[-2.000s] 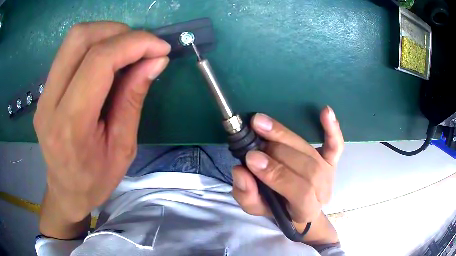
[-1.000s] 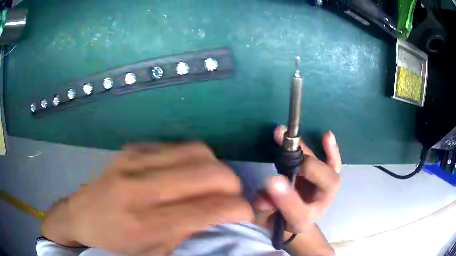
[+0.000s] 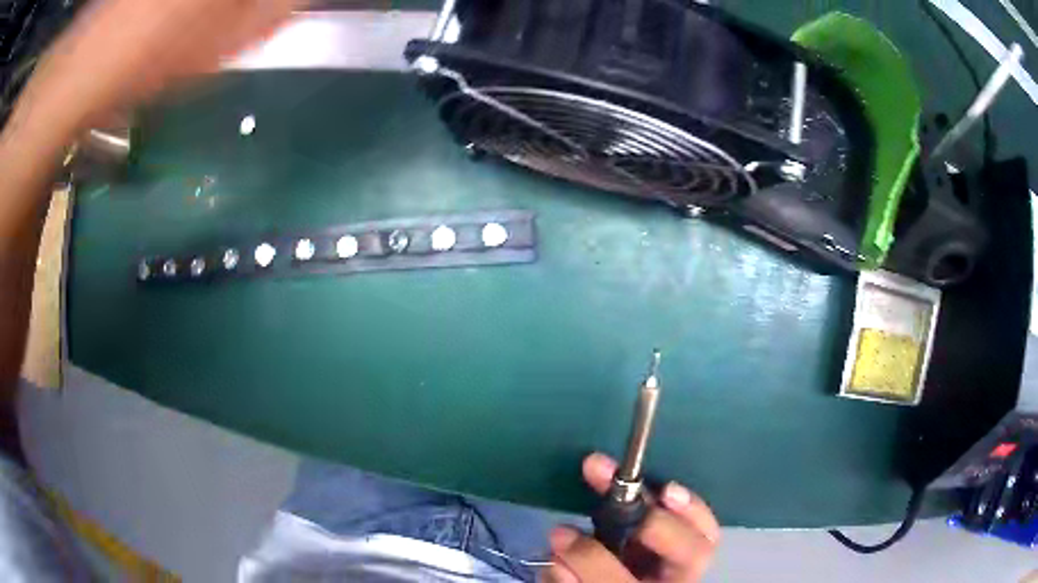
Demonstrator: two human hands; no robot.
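The black strip holder (image 3: pixel 376 244) lies on the green mat, left of centre, with a row of several small silvery-white discs in it. My right hand (image 3: pixel 637 526) holds the soldering iron (image 3: pixel 640 438) upright near the mat's front edge, its tip off the strip. My left hand (image 3: pixel 233 25) is blurred and cut off by the top left edge, reaching over the far left of the bench. Its fingers do not show clearly, so what it holds cannot be told.
The fume fan (image 3: pixel 603 142) stands at the back. The green iron stand (image 3: pixel 882 125) is right of it, with the sponge tray (image 3: pixel 890 342) in front. A blue-and-black item (image 3: pixel 1002 490) and a cable are at the lower right. A small white disc (image 3: pixel 247 124) lies far left.
My left hand has left the strip and moved to the far upper left. The iron has come away from the disc. The view has shifted, bringing the fan into sight.
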